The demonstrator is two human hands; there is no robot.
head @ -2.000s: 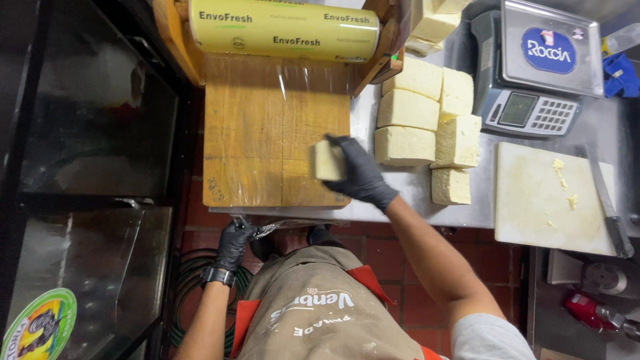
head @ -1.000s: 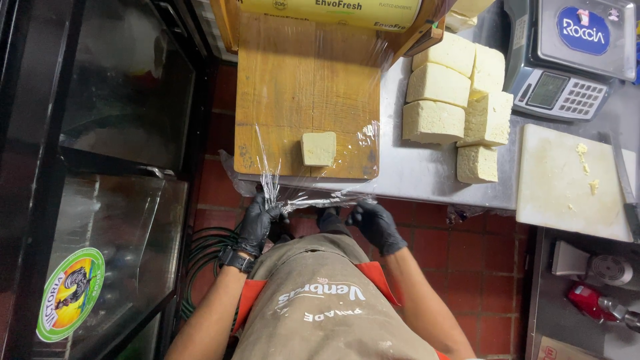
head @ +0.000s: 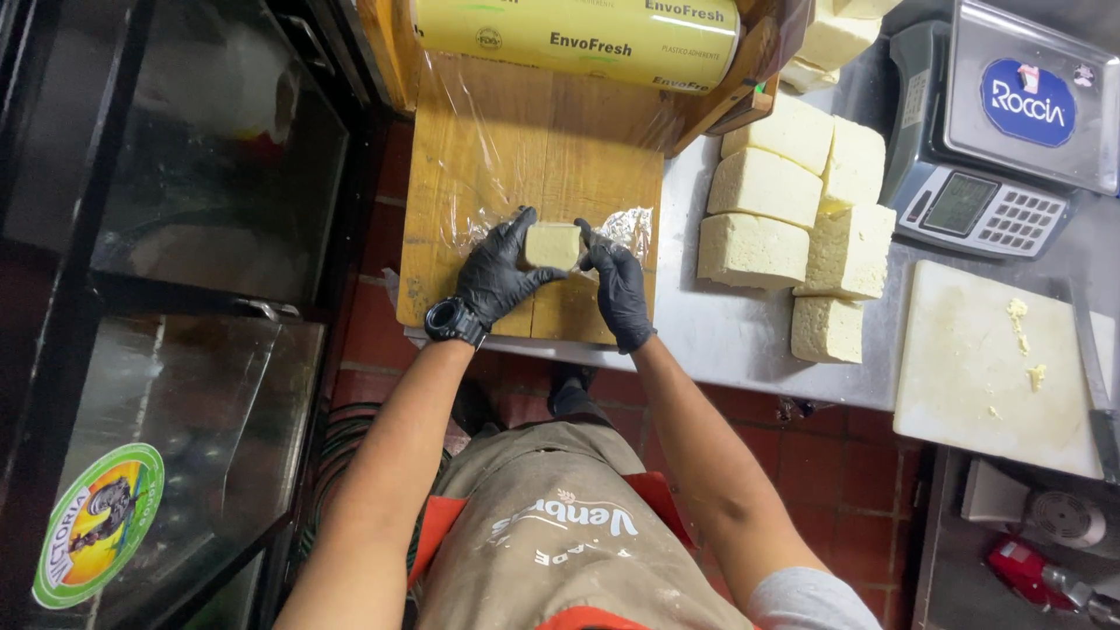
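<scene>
A small block of pale cheese (head: 552, 246) lies on the wooden board (head: 472, 157), between my two black-gloved hands. My left hand (head: 502, 273) is around its left side, thumb along the near edge. At its right side, my right hand (head: 617, 284) has its fingertips pinched close to the corner, where clear film seems to be bunched. Clear plastic film (head: 490, 122) spreads over the board from the yellow film roll (head: 586, 39) at the far end. Crumpled film shows just right of my right fingers.
Several larger cheese blocks (head: 754, 249) stand on the steel table (head: 687, 324) right of the board. Beyond them are a digital scale (head: 980, 206), a white cutting board (head: 980, 367) with crumbs, and a knife (head: 1091, 359). A dark glass-doored cabinet (head: 201, 166) stands at the left.
Both hands have moved from the board's near edge up onto the board, to either side of the small cheese block. The film they held at that edge now lies gathered about the block.
</scene>
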